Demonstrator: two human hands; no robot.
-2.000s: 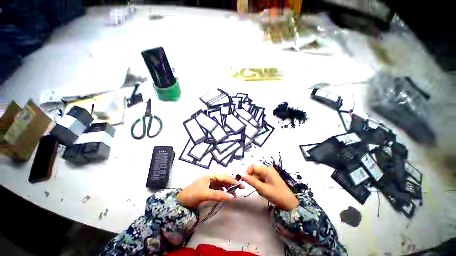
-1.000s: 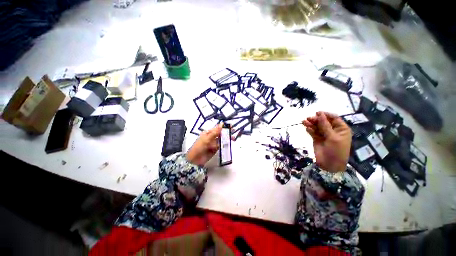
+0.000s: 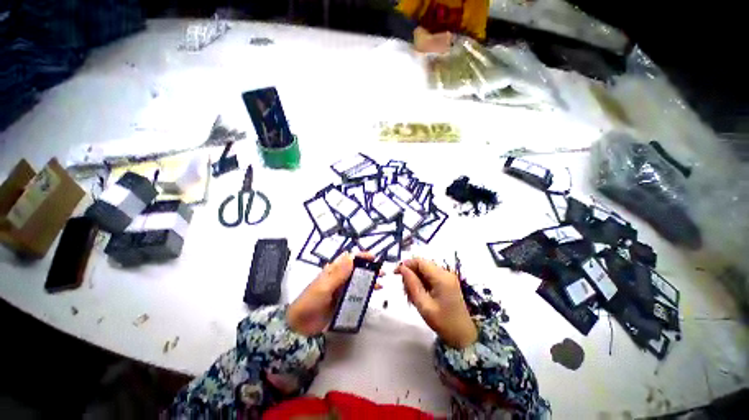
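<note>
My left hand point(image 3: 316, 297) is shut on a bordered hang tag card point(image 3: 355, 297), white-faced with a black border, held upright and slightly tilted. My right hand point(image 3: 435, 297) is just right of the card's top end, thumb and fingertips pinched together; whether they hold a string end is too small to tell. The loose heap of bordered cards point(image 3: 371, 205) lies just beyond my hands. The tangle of black seal strings point(image 3: 486, 303) lies right of my right hand, partly hidden by it. A stack of black cards point(image 3: 267, 271) lies left of my left hand.
Scissors point(image 3: 245, 205), a green cup point(image 3: 281, 153), banded card stacks point(image 3: 148, 234), a dark flat slab point(image 3: 71, 254) and a cardboard box point(image 3: 37, 209) are left. A black string bundle point(image 3: 472, 195), finished tags point(image 3: 595, 275) and a plastic bag point(image 3: 645, 184) are right. Another person's hand point(image 3: 433, 41) is at the far edge.
My right hand has come back left from beside the finished tags to the card's top. The view has shifted, and another person's hand and yellow clothing now show at the far edge.
</note>
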